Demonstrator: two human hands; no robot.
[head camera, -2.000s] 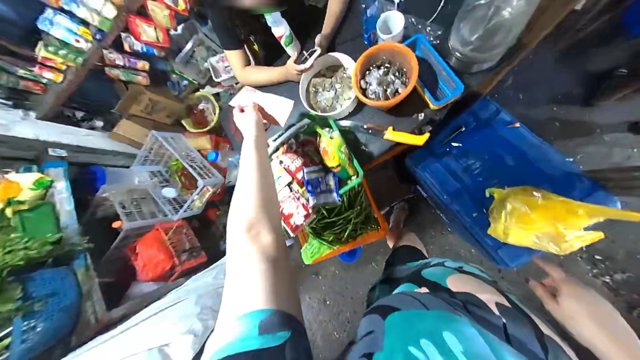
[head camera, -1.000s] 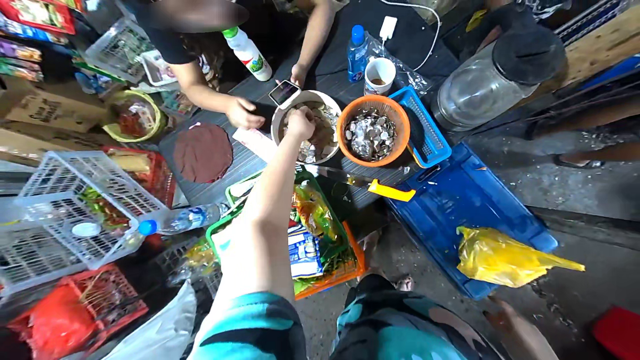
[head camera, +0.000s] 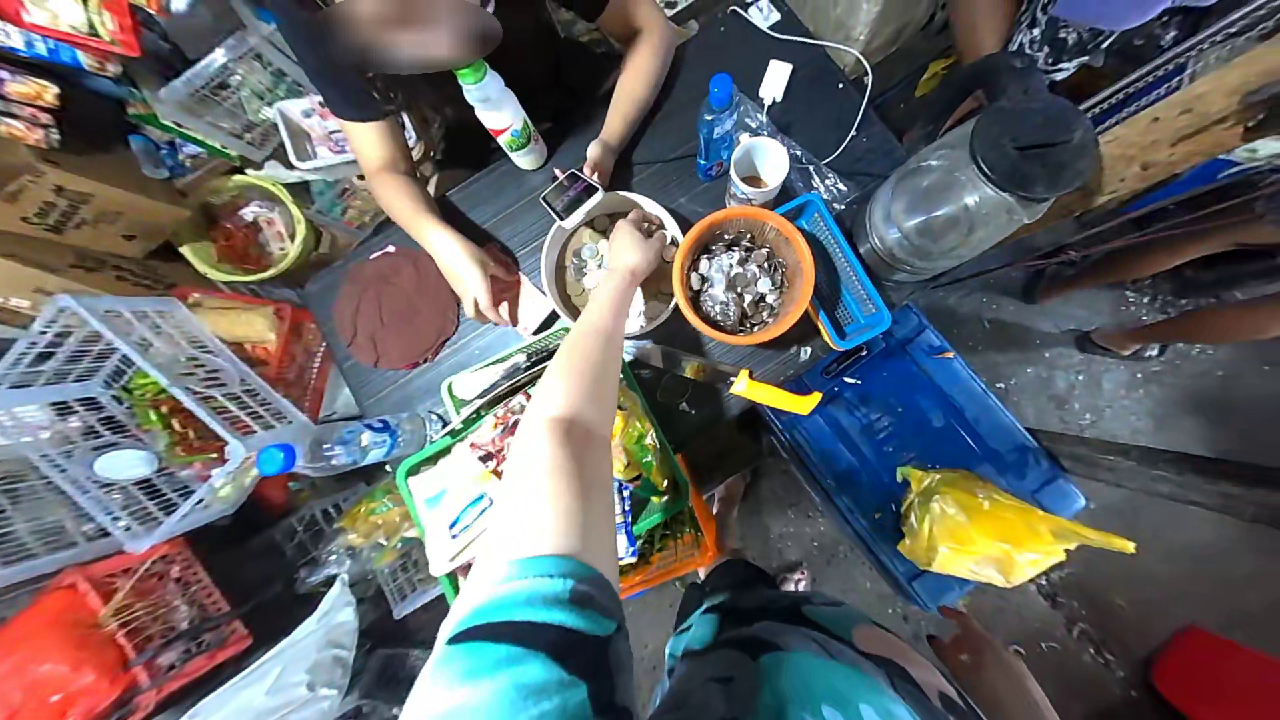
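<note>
My left hand (head camera: 636, 247) reaches into a white round tub (head camera: 551, 262) of coins, its fingers bent down among them; whether it grips any coin is hidden. Beside the tub stands an orange plastic basket (head camera: 690, 312) full of silvery coins. My right hand (head camera: 970, 640) hangs low at the right, fingers apart and holding nothing, below a yellow plastic bag (head camera: 985, 525) on a blue lid (head camera: 915, 385). Under my left forearm is a green basket (head camera: 412, 468) of packaged goods. A knife with a yellow handle (head camera: 775, 393) lies at the table edge.
Across the table a person (head camera: 400, 180) has one hand by a paper and the other at a phone (head camera: 571, 196). A blue basket (head camera: 850, 280), cup (head camera: 757, 170), blue bottle (head camera: 717, 130), large clear jar (head camera: 940, 205) and water bottle (head camera: 365, 444) stand or lie around.
My left hand has moved from a pale paper into the tub of coins. The paper is now beside the other person's hand. The view has shifted markedly.
</note>
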